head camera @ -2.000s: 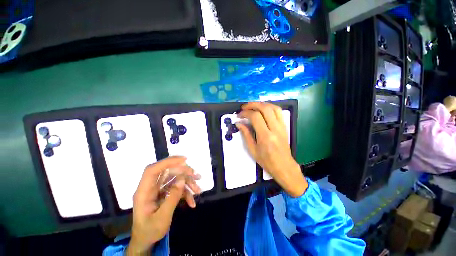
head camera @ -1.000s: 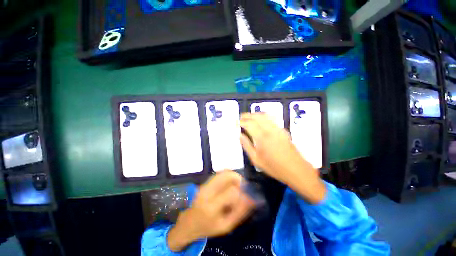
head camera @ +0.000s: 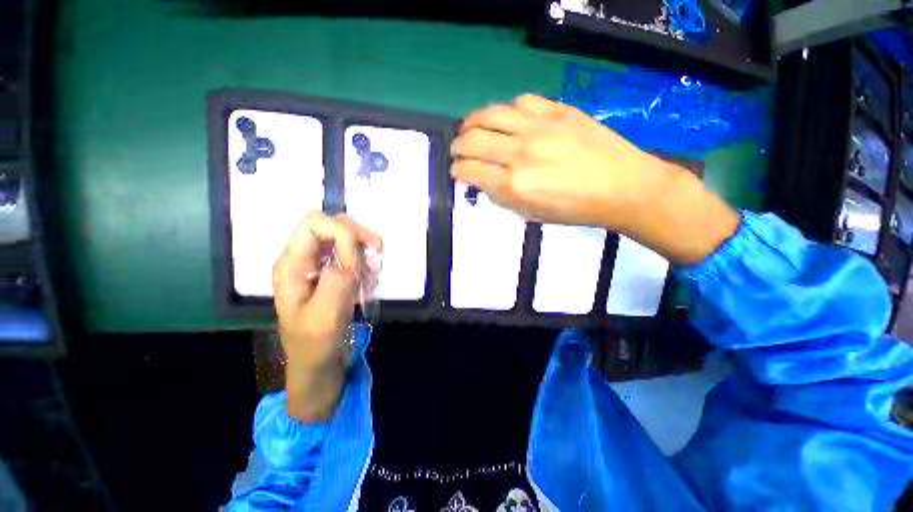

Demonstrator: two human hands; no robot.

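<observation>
A black foam tray point(head camera: 334, 180) holds several white phone back covers point(head camera: 275, 215) side by side, each in its own slot. Dark round lenses point(head camera: 253, 146) show near the top of the two left covers. My right hand point(head camera: 546, 160) lies over the top of the middle cover and the covers to its right; its fingertips are at the middle cover's lens area. Whether it pinches anything is hidden. My left hand point(head camera: 328, 270) is over the lower part of the second cover from the left, fingers curled on a small crinkled clear film point(head camera: 368, 272).
Flat blue film strips point(head camera: 661, 110) lie beyond the tray at the right. A black parts box point(head camera: 641, 42) is at the far right, with a pale metal bar point(head camera: 836, 22) beside it. Stacked cover trays point(head camera: 863, 170) stand at the right edge, and more point(head camera: 25, 230) at the left.
The view has shifted closer to the tray. My right hand has moved from the right-hand covers to the middle cover's top. My left hand has moved left and up, over the tray.
</observation>
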